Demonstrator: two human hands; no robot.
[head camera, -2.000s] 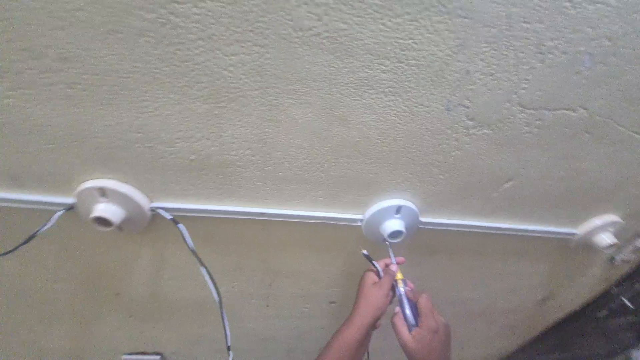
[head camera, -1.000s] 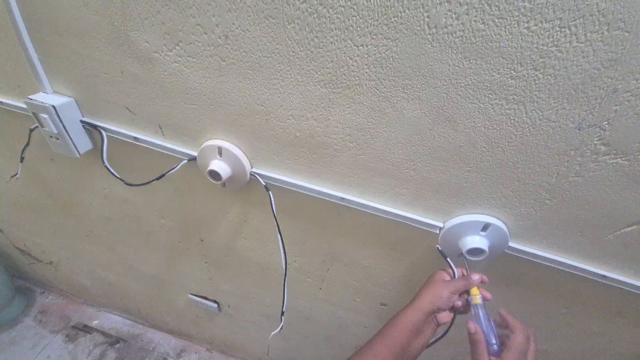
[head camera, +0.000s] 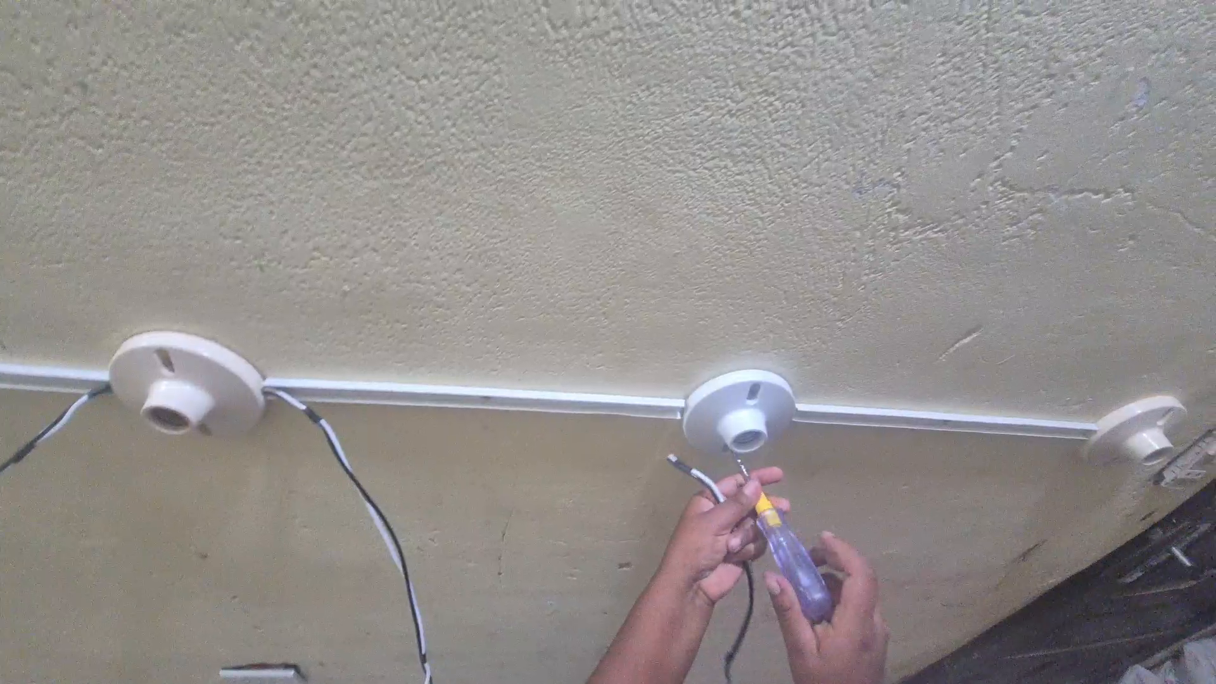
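A white round lamp holder (head camera: 714, 414) is mounted on the wall over a white trunking strip. The thin shaft of a screwdriver (head camera: 798, 565), with a translucent purple handle and yellow collar, points up at the holder's lower rim. Thumb and fingers of my left hand (head camera: 727, 532) grip it near the shaft and collar. A black-and-white wire (head camera: 704, 480) also passes through my left hand, its end sticking out at the upper left. My right hand (head camera: 841, 608) is around the lower end of the handle, thumb on one side and fingers on the other; whether it grips firmly is hard to tell.
Another lamp holder (head camera: 223, 380) is at left, with black-and-white wires (head camera: 380, 518) hanging from both sides. A third holder (head camera: 1130, 427) sits at far right, beside a dark slatted surface (head camera: 1083, 608). White trunking (head camera: 475, 395) links the holders. A small pale strip (head camera: 261, 673) shows at lower left.
The view has swung right since one second ago, and the switch box seen then is out of frame. Both hands remain at the screwdriver below the same lamp holder.
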